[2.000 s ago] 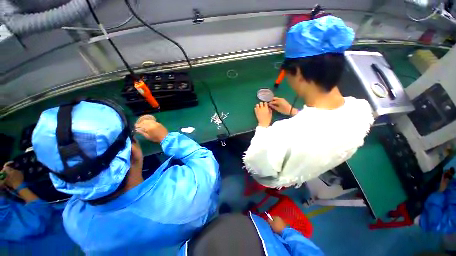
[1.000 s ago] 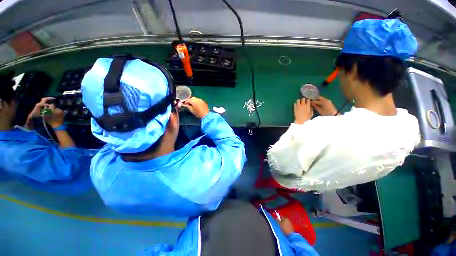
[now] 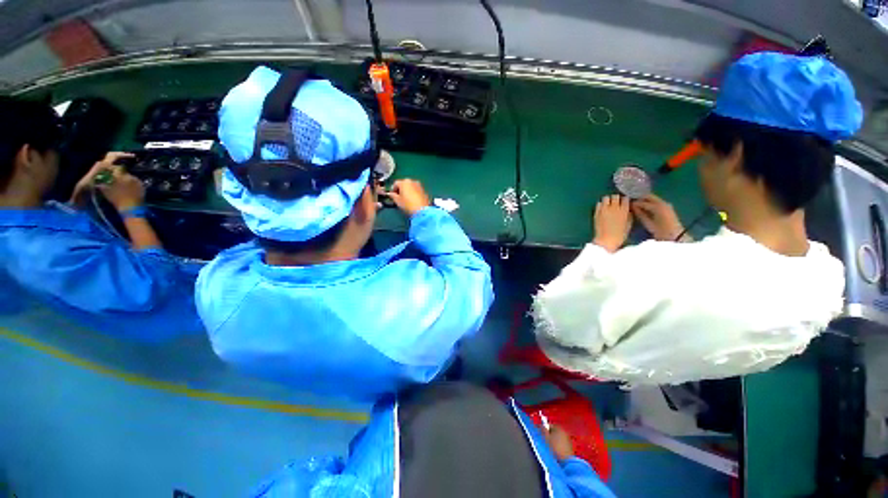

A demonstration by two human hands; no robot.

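My right hand [image 3: 559, 444] is small and blurred at the bottom, beside my open blue smock. Its fingers seem closed on a small thin white thing [image 3: 545, 421]. My left hand is not in view; only a blue sleeve [image 3: 297, 479] shows on that side. On the green bench [image 3: 565, 156] ahead, beyond the seated workers, lie a round speckled dish [image 3: 633, 181] at a worker's fingertips and a scattered pile of small white parts [image 3: 511, 202]. An orange electric screwdriver [image 3: 384, 97] hangs by stacked black trays [image 3: 443, 97].
A person in a blue cap and smock [image 3: 341, 302] sits directly ahead. A person in a fluffy white top [image 3: 682, 302] sits at right, another in blue [image 3: 78, 248] at left. A red stool [image 3: 579, 428] stands by my right hand. A silver case [image 3: 862, 233] is at far right.
The view has swung left, so the bench and workers sit further right in the picture and the left worker now shows more fully. My right hand stays low beside the red stool.
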